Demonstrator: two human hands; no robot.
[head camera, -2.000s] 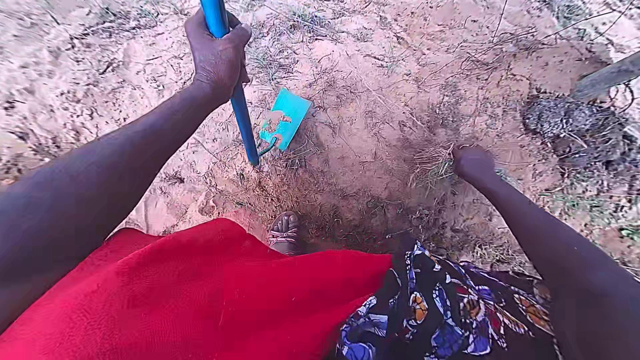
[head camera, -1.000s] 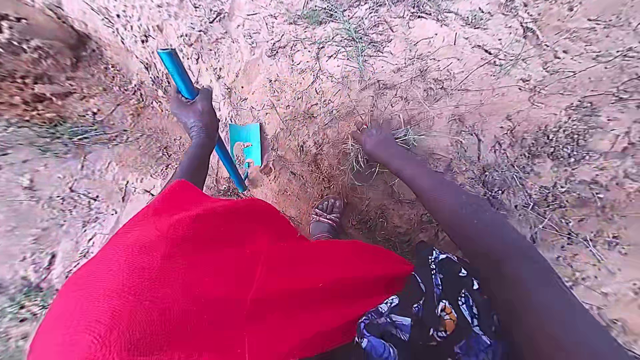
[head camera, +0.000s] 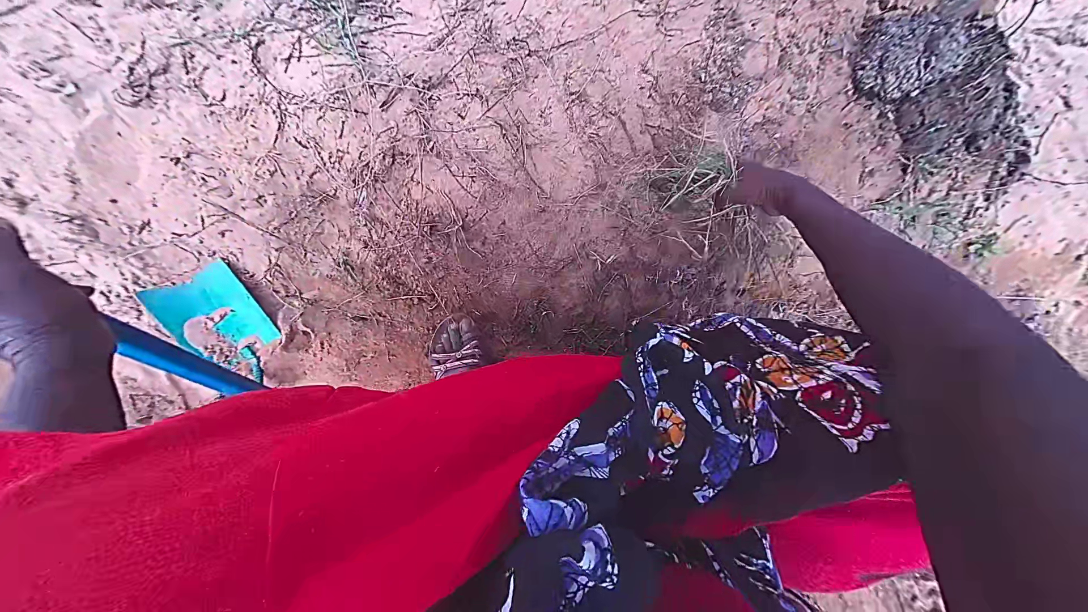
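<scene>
At the left edge, partly cut off by the frame, my left hand (head camera: 51, 340) is closed around the blue handle (head camera: 183, 361) of a hoe. The hoe's turquoise metal blade (head camera: 221, 302) lies on the soil, with reddish earth stuck to it. On the right, my arm reaches out and my right hand (head camera: 761, 187) grips a tuft of grass (head camera: 693, 177) with green blades and dry stalks. Its fingertips are hard to make out, and whether the grass is still rooted cannot be told.
My sandalled foot (head camera: 456, 344) shows at the hem of a red garment (head camera: 340, 459), beside a patterned cloth (head camera: 731, 399). A dark clump (head camera: 939, 93) lies at the upper right. Dry stalks and roots litter the sandy ground (head camera: 527, 127).
The view has shifted strongly. The blue handle remains in my left hand, which is now at the frame's left edge. My right hand is still at a grass tuft.
</scene>
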